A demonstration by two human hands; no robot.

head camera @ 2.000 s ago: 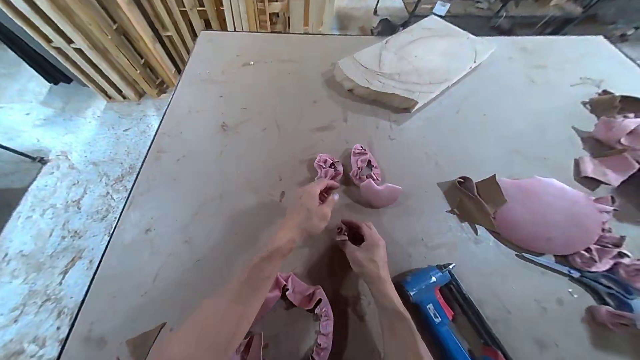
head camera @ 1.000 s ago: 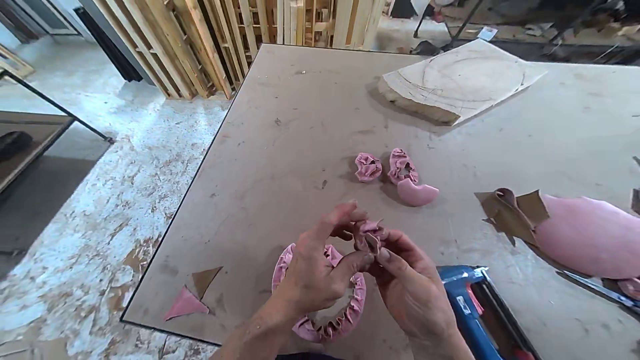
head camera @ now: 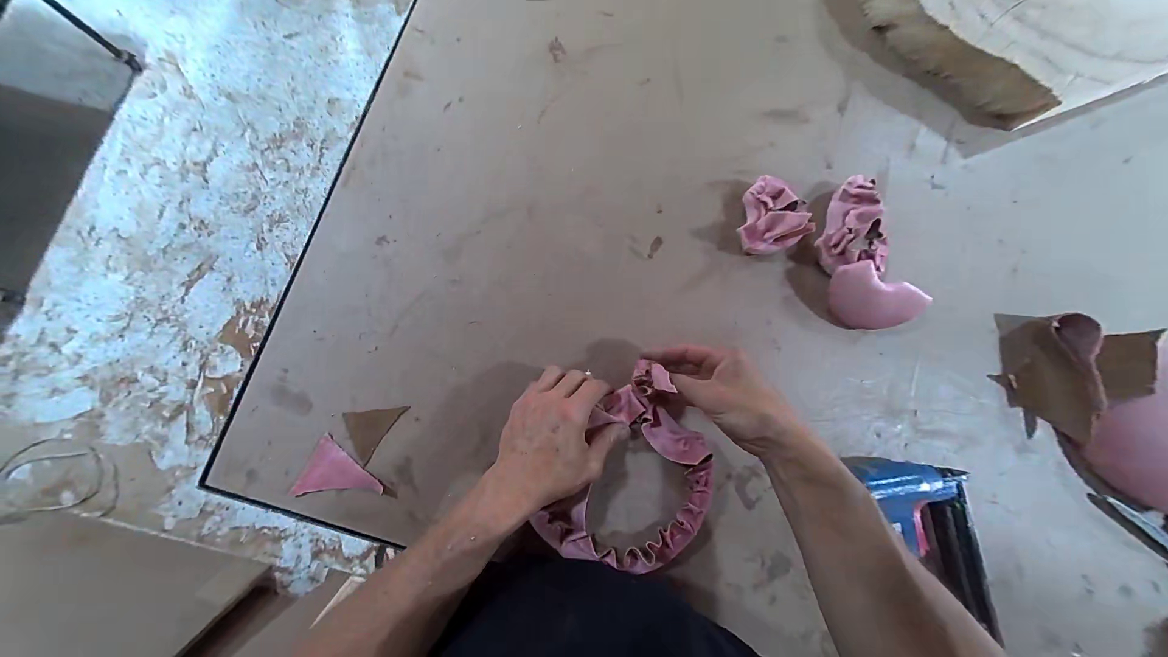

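Note:
A ring of gathered pink leather [head camera: 689, 525] lies on the table in front of my body. My left hand [head camera: 552, 433] rests over the ring's upper left side, its fingers bent on the leather and hiding part of it. Between the thumb and fingers of my right hand [head camera: 721, 392] is a small crumpled pink leather piece [head camera: 652, 376], at the top of the ring; whether it is joined to the ring I cannot tell. Farther off lie two crumpled pink leather pieces [head camera: 774, 216] [head camera: 855, 222], with a smooth curved pink piece [head camera: 874, 298] against the right one.
A blue and black staple gun [head camera: 912, 497] lies right of my right forearm. Pink and brown leather scraps [head camera: 1049, 374] and part of scissors [head camera: 1127, 525] are at the far right. Two triangular scraps [head camera: 338, 470] [head camera: 372, 431] lie near the left table corner. A wooden slab [head camera: 1031, 55] is at the upper right.
My hands have moved the small crumpled piece down to the top of the ring. My left hand now lies on the ring's side. The view has shifted downward.

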